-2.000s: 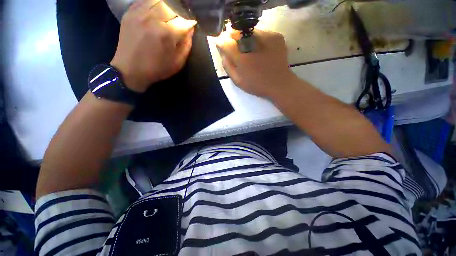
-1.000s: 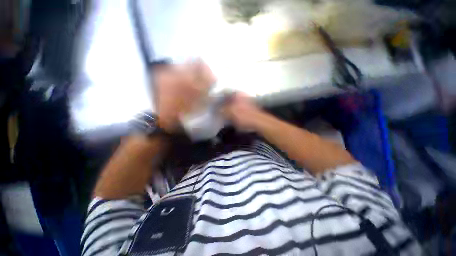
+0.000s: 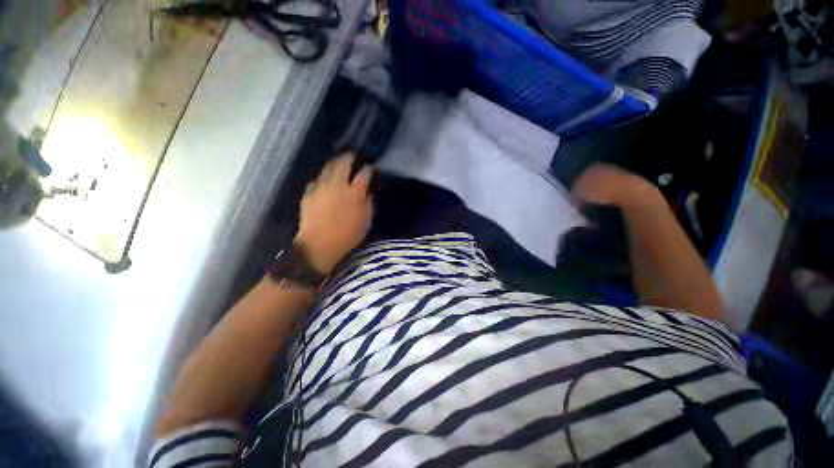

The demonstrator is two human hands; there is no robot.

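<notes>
A white fabric panel (image 3: 498, 187) lies over dark fabric (image 3: 416, 206) at my lap, beside the machine table. My left hand (image 3: 338, 210) is left of the white panel, with its blurred fingertips at the dark fabric. My right hand (image 3: 617, 190) is at the white panel's right end. Its fingertips are turned down and partly hidden, so its grip cannot be told. The sewing machine's needle area (image 3: 69, 187) is lit at the far left; most of the machine head is cut off.
The white table (image 3: 197, 174) fills the left side, its front edge running diagonally. Black-handled shears (image 3: 297, 23) lie near its edge at the top. A blue crate (image 3: 512, 69) stands beyond the white panel. A blue-edged panel (image 3: 754, 219) is at the right.
The view has swung right, away from the machine. My hands have moved off the table and far apart, over the lap. The black panel that was under the machine head no longer shows there.
</notes>
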